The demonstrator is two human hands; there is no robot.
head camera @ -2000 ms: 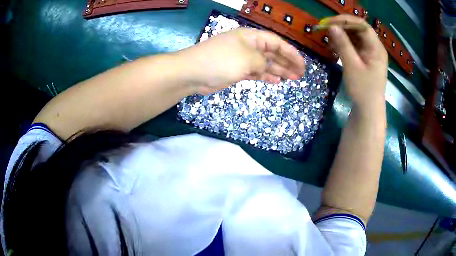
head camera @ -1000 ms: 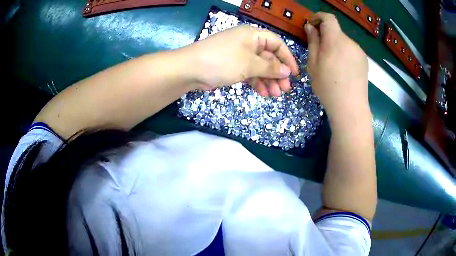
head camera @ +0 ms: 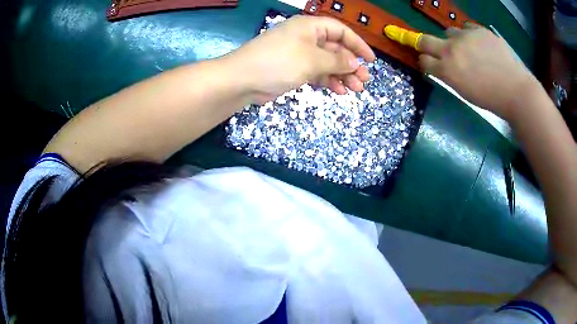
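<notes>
A dark tray is filled with small silver metal pieces. My left hand is above its upper part, palm partly up and fingers curled, thumb near the fingertips; a small glint shows there, but I cannot tell if a piece is held. A red-brown panel with dark-edged square openings lies along the tray's far edge. My right hand is over the panel's right part. Its index finger is stretched left, with a yellow cover over the tip, at the panel's surface. The other fingers are bent and partly hidden.
Another red-brown panel lies at the far left, and one more beyond my right hand. A thin dark tool lies right of the tray on the green surface. White strips run at the right.
My right hand moved right and its index finger is now stretched out, showing the yellow cover. My left hand moved slightly up. The far right panel is further left and partly behind my right hand.
</notes>
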